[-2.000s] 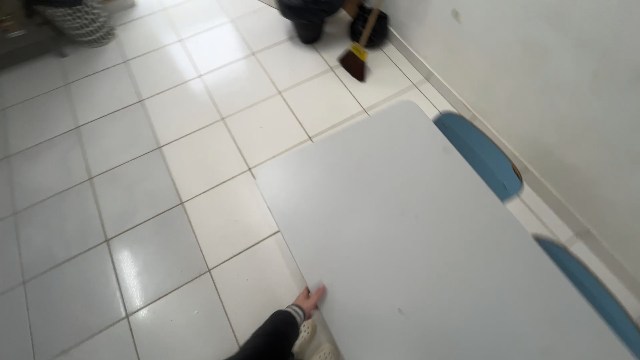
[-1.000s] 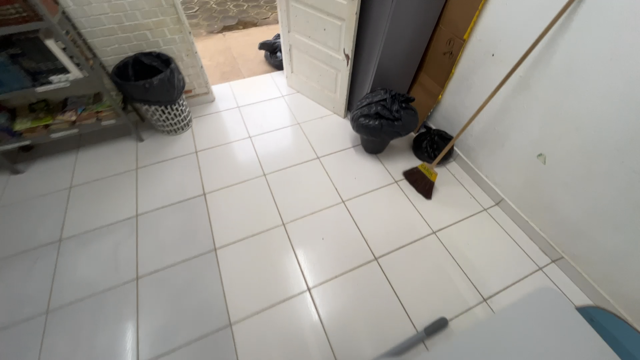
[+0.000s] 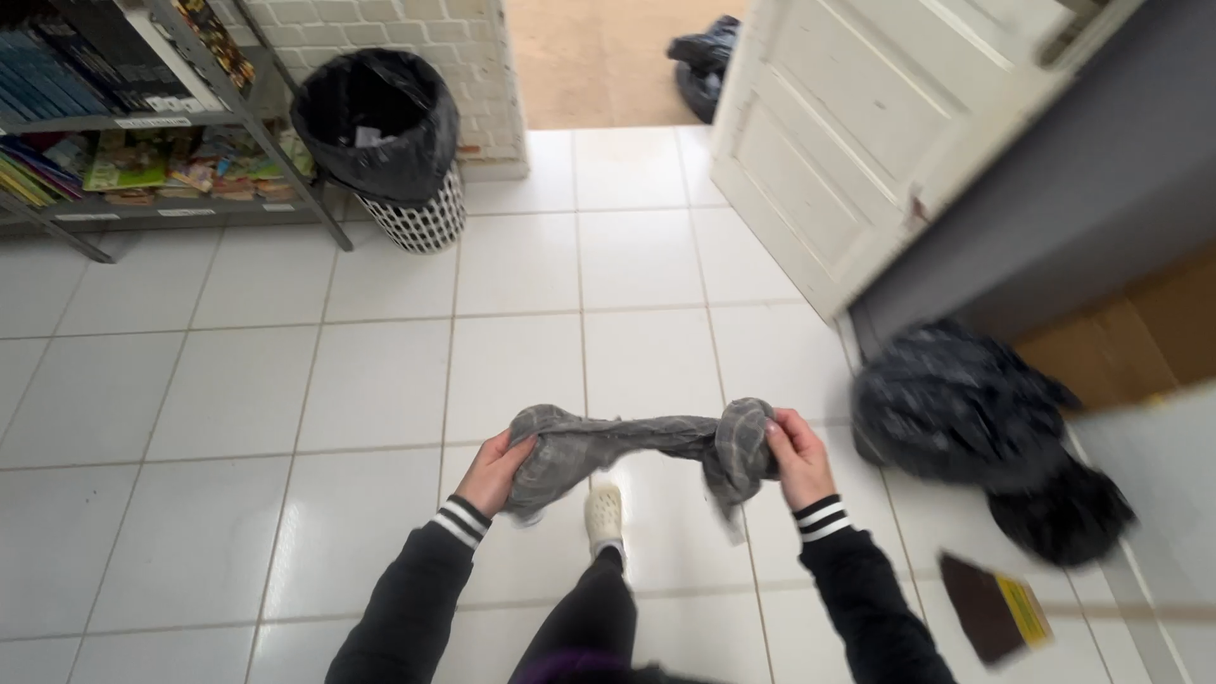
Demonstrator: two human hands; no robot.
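A crumpled grey cloth with thin pale lines (image 3: 655,439) is stretched between my two hands above the tiled floor. My left hand (image 3: 496,470) grips its bunched left end, thumb on top. At the other end, my right hand (image 3: 800,458) pinches a thick, looped bundle of the cloth, from which a loose corner hangs down. Below the cloth, my foot in a cream clog (image 3: 603,516) rests on the tiles.
A white perforated bin with a black liner (image 3: 418,214) stands beside a metal bookshelf (image 3: 180,214). The white door (image 3: 836,161) is open at a doorway. On the right are a bin covered in black plastic (image 3: 950,408), a black bag (image 3: 1064,513) and a broom (image 3: 993,608).
Both hands now hold the grey cloth; neither hand shows one second ago. Two seconds ago a hand touched the white table's edge. The view has moved forward, and the table is out of sight.
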